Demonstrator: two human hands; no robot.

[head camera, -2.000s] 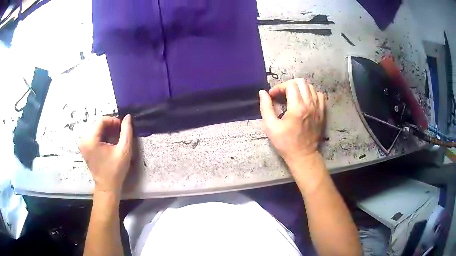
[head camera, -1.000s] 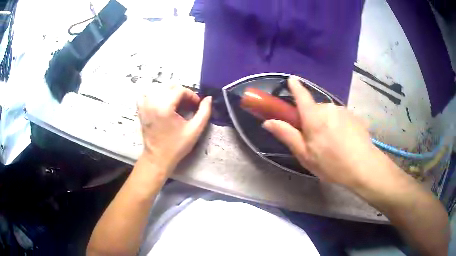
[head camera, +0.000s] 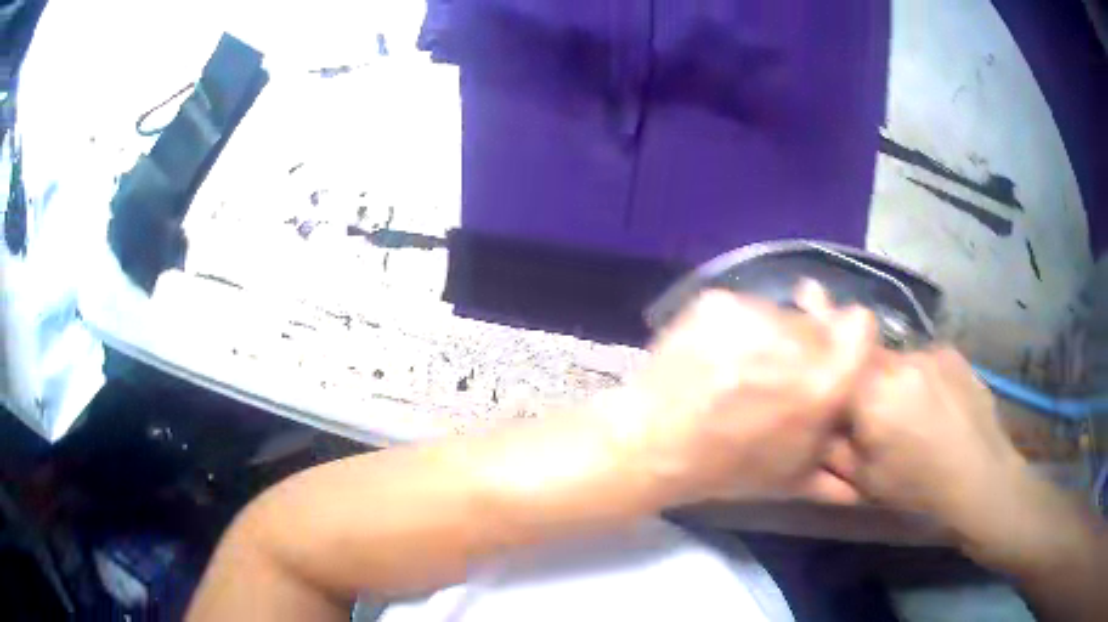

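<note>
The purple fabric panel [head camera: 753, 134] lies flat on the pressing table, with a lengthwise seam. A dark interfacing strip [head camera: 547, 282] lies across its near end. The steam iron [head camera: 826, 261] is over the right part of that end; its handle is hidden by my hands. My right hand [head camera: 923, 425] is blurred and at the iron's near side; its grip is hidden. My left hand [head camera: 753, 389] is blurred, reaches across to the right and overlaps my right hand. I cannot tell if it holds anything.
A bundle of dark strips [head camera: 182, 164] lies at the left of the scorched pressing table [head camera: 328, 352]. Dark thin strips [head camera: 954, 176] lie right of the panel. More purple cloth [head camera: 1051, 85] is at the far right. A blue hose [head camera: 1039, 395] runs right from the iron.
The iron has moved right along the panel's near end, uncovering the strip's left part. My left hand has left the strip's left end and crossed over to my right hand. The red handle is now hidden.
</note>
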